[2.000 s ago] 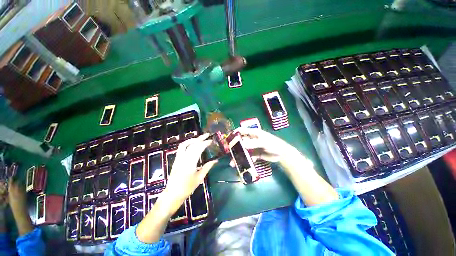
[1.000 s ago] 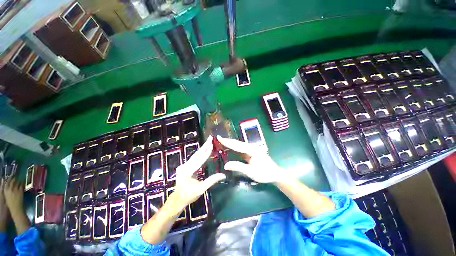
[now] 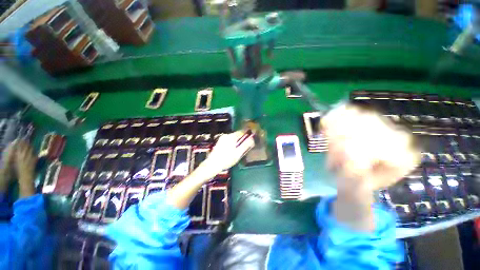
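Observation:
The green hand press (image 3: 252, 95) stands at centre. Its steel lever (image 3: 311, 98) slants down to the right. My left hand (image 3: 229, 150) has its fingers closed on a small red-edged phone (image 3: 245, 138) under the press head, at the brown-tan fixture (image 3: 256, 154); most of the phone is hidden. My right hand (image 3: 368, 150) is raised, strongly blurred, and closed around the end of the lever. A tall stack of phone parts (image 3: 290, 169) with red and white edges stands right of the fixture. A shorter stack (image 3: 316, 132) stands behind it.
The left tray (image 3: 163, 124) holds rows of phones. The right tray (image 3: 447, 113) is partly hidden by my right hand. Loose phones (image 3: 204, 99) lie beyond the left tray. Another person's hands (image 3: 22, 161) show at far left. Brown racks (image 3: 63, 37) stand at back left.
My hands were together before the press; my right hand has moved right and up to the lever, which has swung into view. My left hand stays at the fixture. The camera view has shifted.

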